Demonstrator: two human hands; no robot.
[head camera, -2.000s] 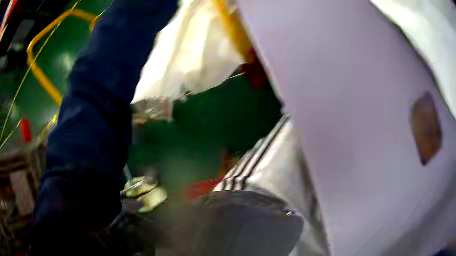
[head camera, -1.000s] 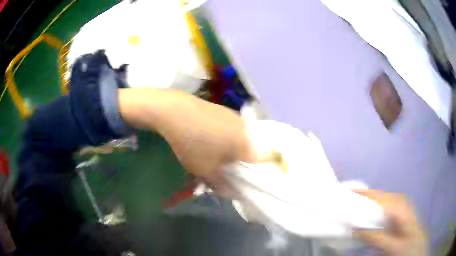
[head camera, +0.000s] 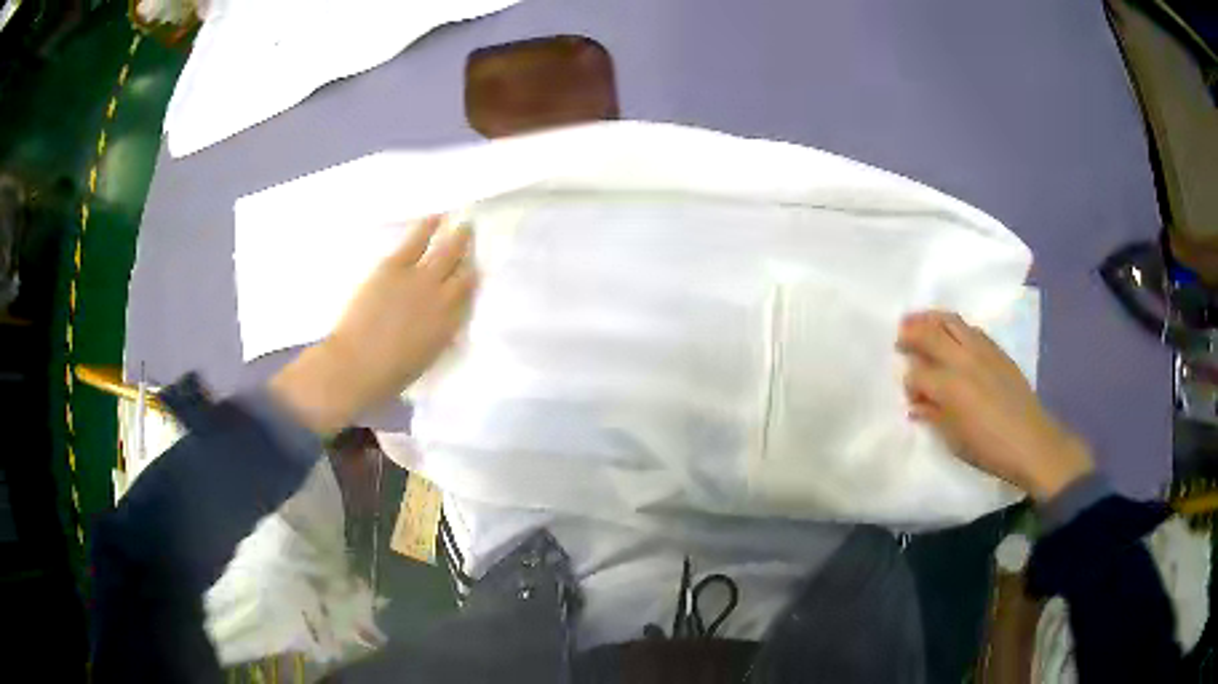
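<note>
A large white garment piece (head camera: 615, 334) lies spread across the lilac-grey table (head camera: 828, 80) and hangs over its near edge towards the lap. A short stitched double line runs up and down in its right half, and a long seam runs along its upper part. My left hand (head camera: 401, 314) is on the left part of the cloth, fingers pointing up and apart. My right hand (head camera: 982, 401) is on the right part, fingers bent on the cloth. Whether either hand pinches the cloth cannot be told.
A brown plate (head camera: 541, 87) lies behind the cloth. Another white piece (head camera: 307, 54) lies at the far left. A dark iron (head camera: 1135, 287) stands at the right table edge. Scissors (head camera: 695, 604) are at the lap. White pieces (head camera: 294, 575) hang lower left.
The view has swung over the table. The white cloth, bunched between both hands one second ago, is now spread out on the table, with the hands further apart.
</note>
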